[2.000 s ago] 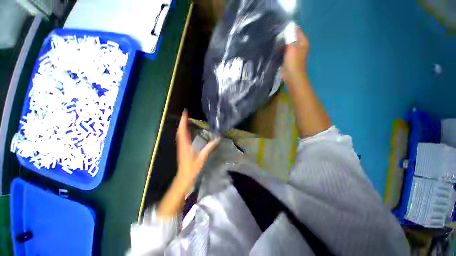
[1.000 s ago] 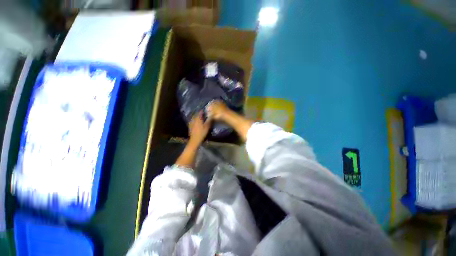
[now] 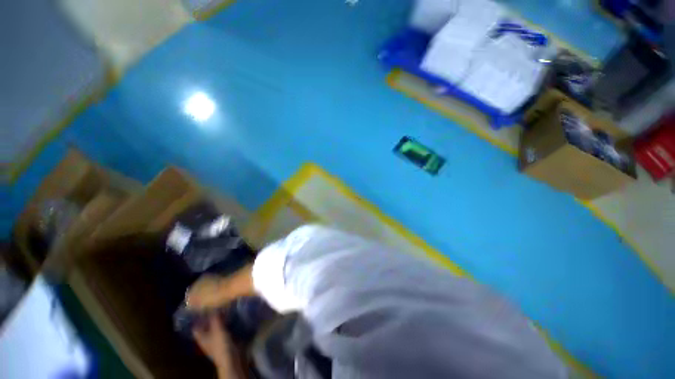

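Observation:
An open brown cardboard carton [image 3: 111, 296] stands at the lower left, beside the bench. Dark plastic bags of black parts [image 3: 211, 248] lie inside it, with a small white label showing on one. My right hand [image 3: 211, 293] is down in the carton on the dark bag material. My left hand [image 3: 215, 342] is just below it, also against the bag. Both hands are blurred, and their fingertips are hidden or merge with the dark bag, so I cannot tell how they grip it.
A white sheet [image 3: 33, 333] lies on the bench at the lower left. Beyond the blue floor are a blue trolley with white stacks [image 3: 481, 59], another carton [image 3: 577, 159] holding dark bags, and a red box [image 3: 659, 148]. A green floor sign [image 3: 420, 155] lies between.
The view has swung right, and the trays are out of the picture. The bag held up two seconds ago is down in the carton. Both hands remain low in the carton since one second ago.

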